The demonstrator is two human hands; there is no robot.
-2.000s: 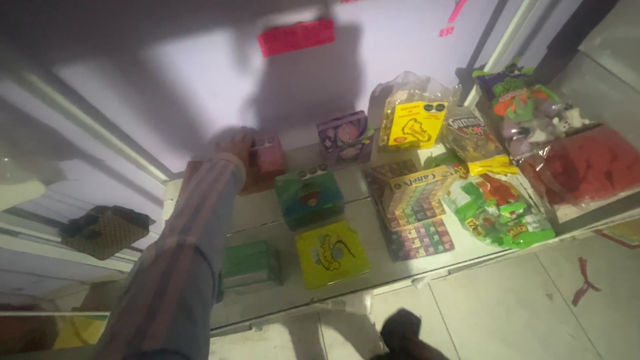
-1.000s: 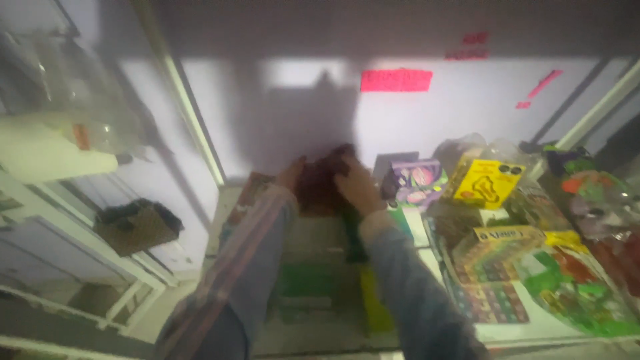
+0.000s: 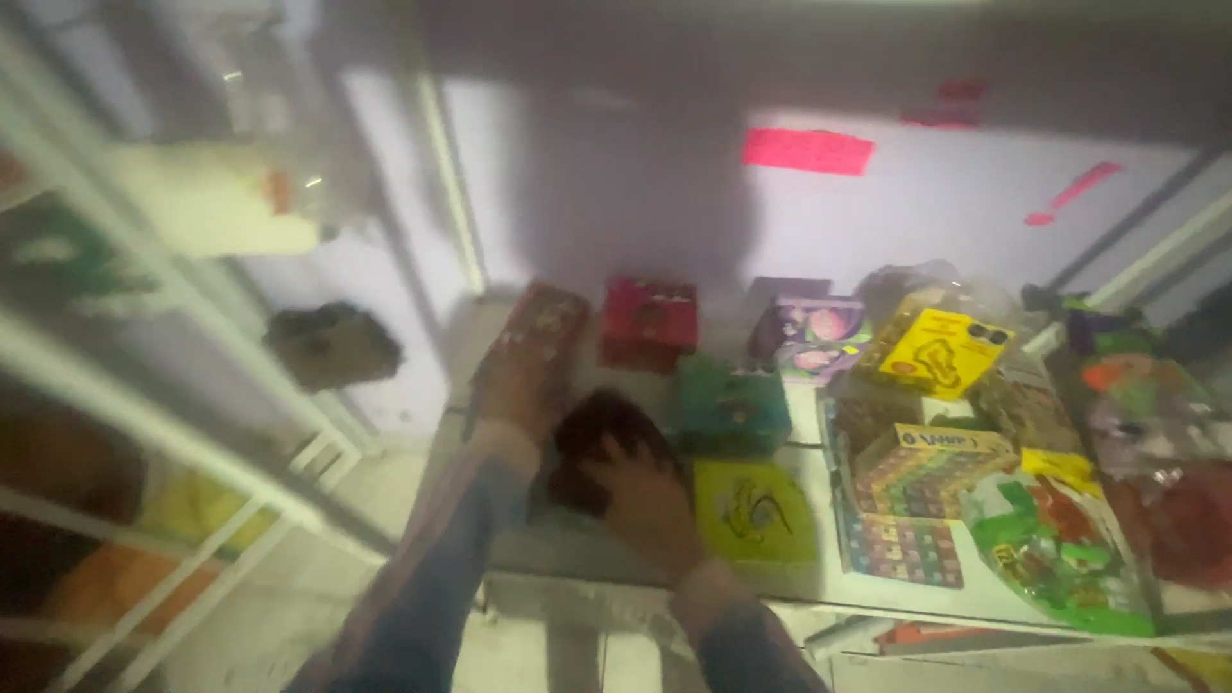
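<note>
My left hand (image 3: 525,395) lies on the near end of a reddish patterned box (image 3: 547,318) at the shelf's left side; whether it grips the box is unclear. Over a dark brown-red item (image 3: 602,433), blurred in shadow, my right hand (image 3: 635,486) is spread with its fingers on it. A red box (image 3: 651,322) stands at the back by the wall. Right of my right hand are a teal box (image 3: 731,404) and, nearer, a yellow-green box (image 3: 756,512). Farther right sits a purple box (image 3: 820,337).
Candy boxes (image 3: 929,467), a yellow package (image 3: 945,353) and a green candy bag (image 3: 1059,553) cover the right of the white shelf (image 3: 808,587). White frame bars (image 3: 192,414) run along the left. Pink paper strips (image 3: 808,151) are on the back wall.
My right hand has come down toward the shelf's front edge, onto the dark item. The red box, covered by my hands one second ago, now shows. The view has shifted left since two seconds ago.
</note>
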